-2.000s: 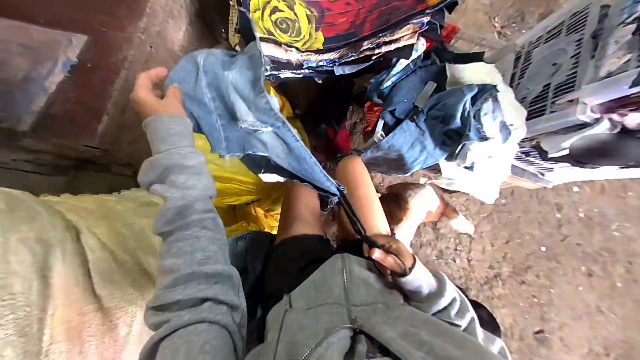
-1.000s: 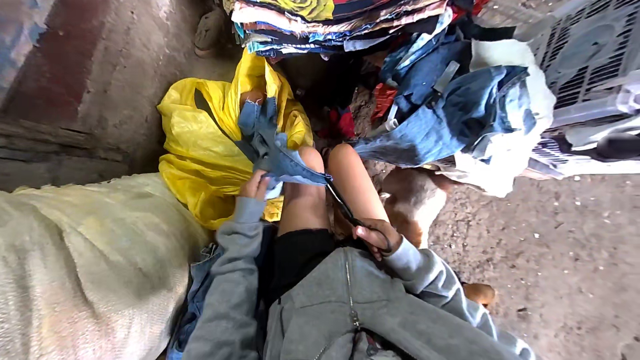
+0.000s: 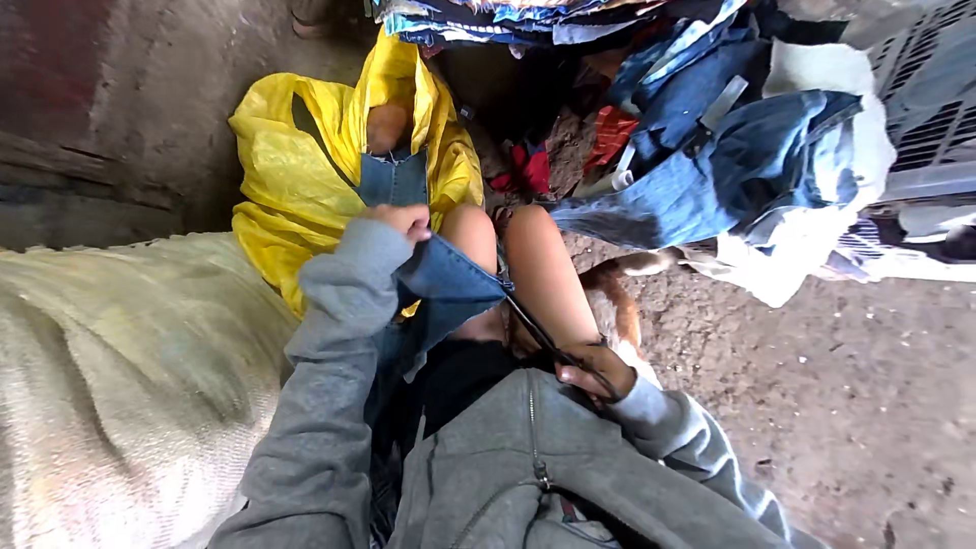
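Note:
My left hand [image 3: 404, 219] grips a piece of blue denim [image 3: 454, 278] that stretches over my lap. My right hand [image 3: 598, 371], low over my thigh, is closed on the handles of dark metal scissors [image 3: 534, 324], whose far end meets the denim's pointed corner. Another denim piece [image 3: 394, 181] with a frayed edge lies just beyond my left hand, at the mouth of a yellow plastic sack [image 3: 297, 175]. A brown rounded thing, too unclear to name, shows inside the sack.
A full pale woven sack [image 3: 137, 366] stands at the left. Stacked cloth [image 3: 518, 27] is at the top. Jeans [image 3: 686, 191] and white cloth hang at the right near a plastic crate [image 3: 934, 99]. A brown-and-white animal [image 3: 621, 305] lies beside my right leg on the dirt floor.
The denim was spread out high at the left two seconds ago; my left hand has since come down and inward, and the denim is now gathered over my lap. My right hand still holds the scissors.

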